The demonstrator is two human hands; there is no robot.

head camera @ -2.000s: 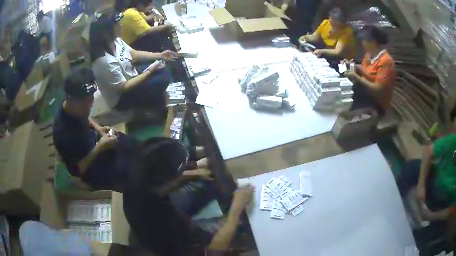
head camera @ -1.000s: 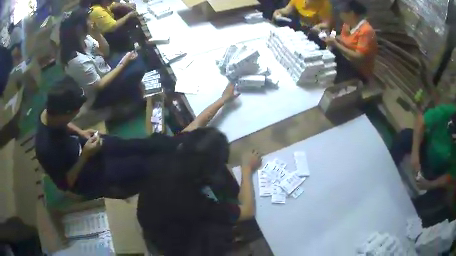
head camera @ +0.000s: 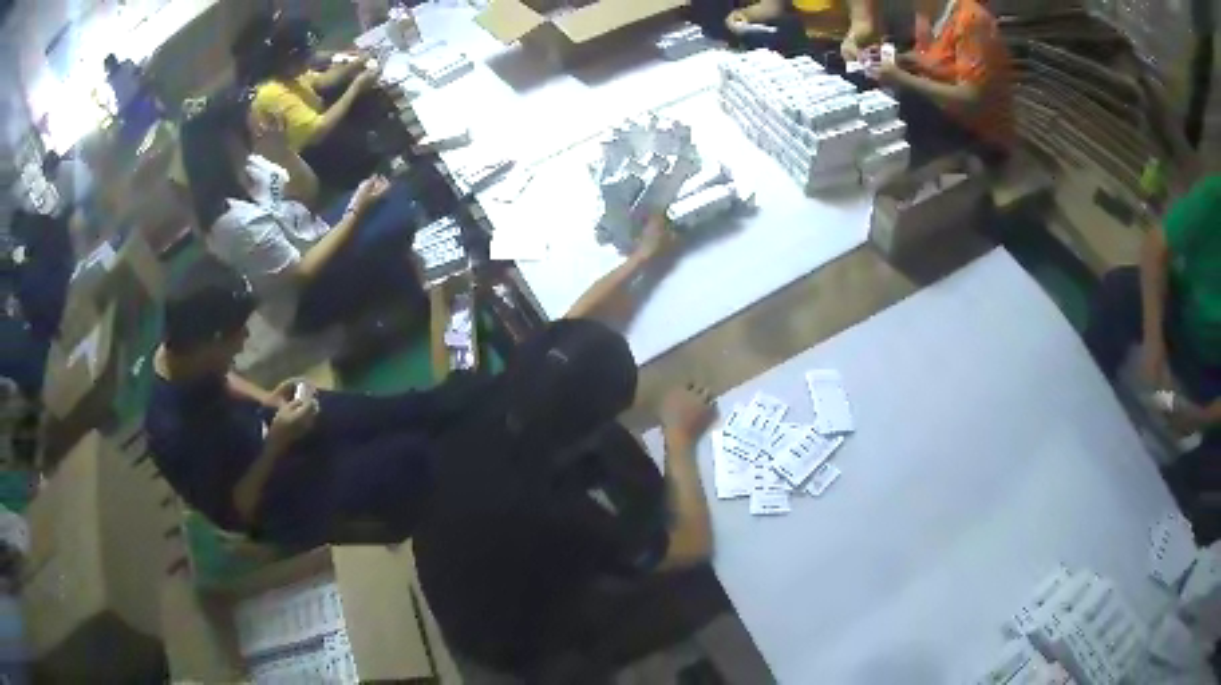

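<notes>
Neither of my hands is in the picture. Nearest in front is a white board table [head camera: 924, 535]. A loose, overlapping heap of small white printed slips [head camera: 770, 444] lies near its left edge, with a longer pale sleeve or strip [head camera: 829, 402] beside it. A pile of white cartons [head camera: 1091, 622] shows at the lower right, cut off by the picture's edge. A person in black leans across at the left, one hand [head camera: 690, 410] by the slips and the other [head camera: 655, 238] at a jumbled carton pile [head camera: 656, 171] on the far table.
The far white table [head camera: 723, 281] holds a stacked block of cartons [head camera: 810, 121] and an open brown box [head camera: 576, 24]. A smaller box [head camera: 924, 208] stands at its right corner. Seated people line both sides. An open shipping carton [head camera: 382, 609] with white cartons is lower left.
The view has shifted, bringing the lower-right cartons into the picture. The person in black has leaned forward, and one arm now reaches to the far carton pile.
</notes>
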